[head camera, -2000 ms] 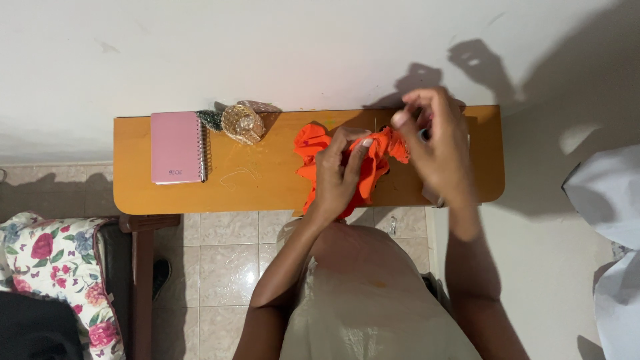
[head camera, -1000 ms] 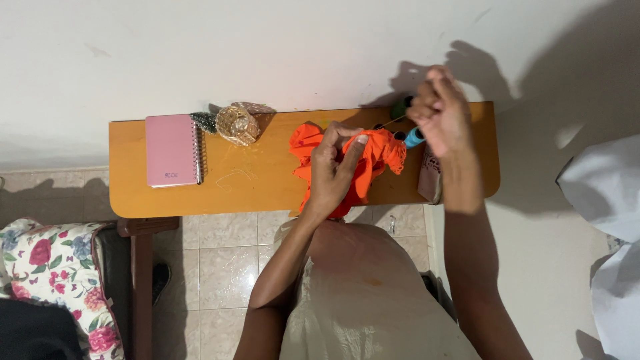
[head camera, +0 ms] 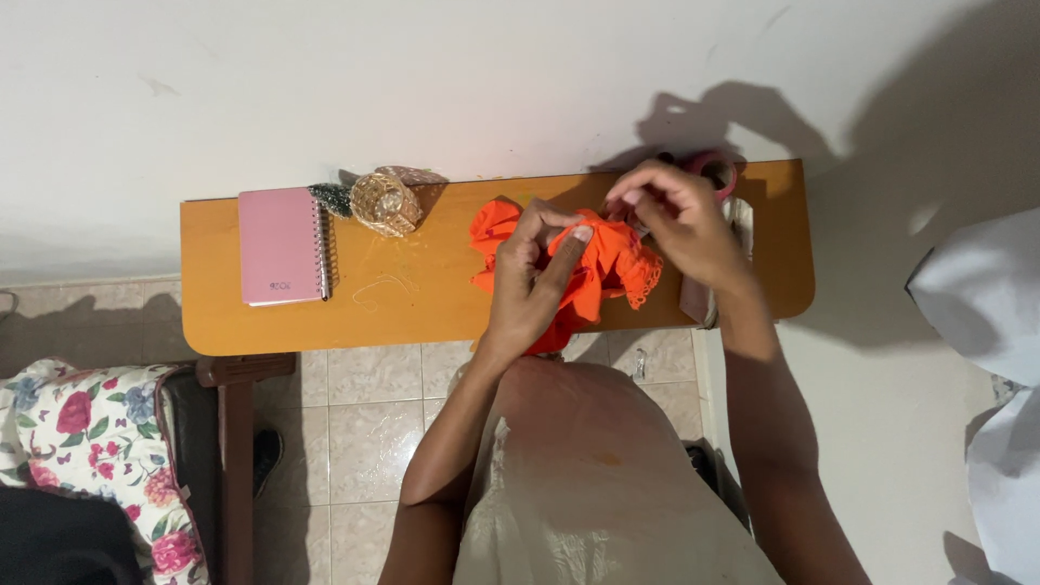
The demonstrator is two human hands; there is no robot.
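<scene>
Bright orange fabric [head camera: 597,268] with a lacy edge at its right lies bunched over the wooden shelf [head camera: 439,313], part of it hanging past the front edge. My left hand [head camera: 536,276] pinches the cloth between thumb and fingers near its upper middle. Close to the cloth's upper right is my right hand [head camera: 674,215], fingers curled and thumb near the fingertips; whether it holds a needle or thread is too small to tell. Behind my right hand, a pink ring-shaped roll [head camera: 715,172] is partly hidden.
A pink spiral notebook [head camera: 280,248] lies at the left of the shelf, beside a small woven basket [head camera: 386,203] and a dark green speckled item [head camera: 331,199]. Loose thread [head camera: 382,284] lies in front of them. A pale pouch-like item [head camera: 699,296] sits under my right wrist. The wall is behind.
My right hand was raised to the upper right, away from the cloth, one second ago; it has come down beside it. My left hand keeps its pinch on the fabric.
</scene>
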